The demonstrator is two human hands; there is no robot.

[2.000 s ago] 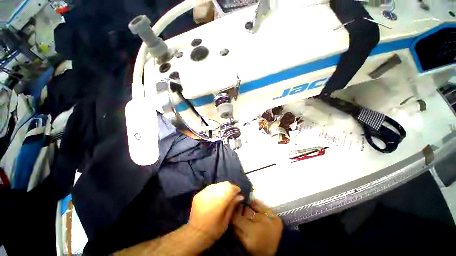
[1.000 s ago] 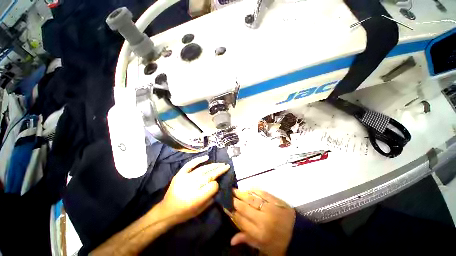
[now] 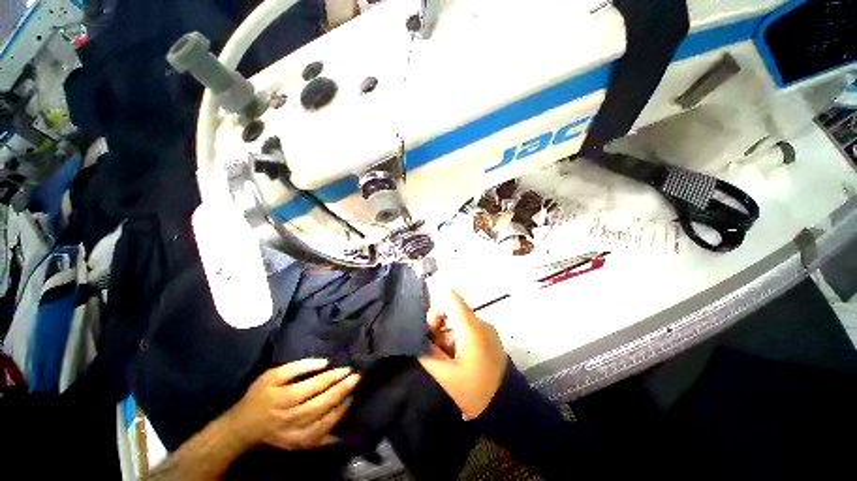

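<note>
Dark navy fabric lies under the needle area of the white sewing machine and spreads left and down. My left hand lies on the cloth at its lower left, fingers curled on a dark fold. My right hand holds the cloth's right edge between thumb and fingers, just below and right of the presser foot. The needle tip is too small to make out.
Black-handled scissors and a red-handled tool lie right of the needle. Small brown-silver parts sit behind them. The lamp hangs left. A ruler-marked edge runs along the front.
My hands were close together on the cloth; my left hand has moved down and left, my right hand up towards the presser foot. The fabric is more spread, and the camera view has shifted.
</note>
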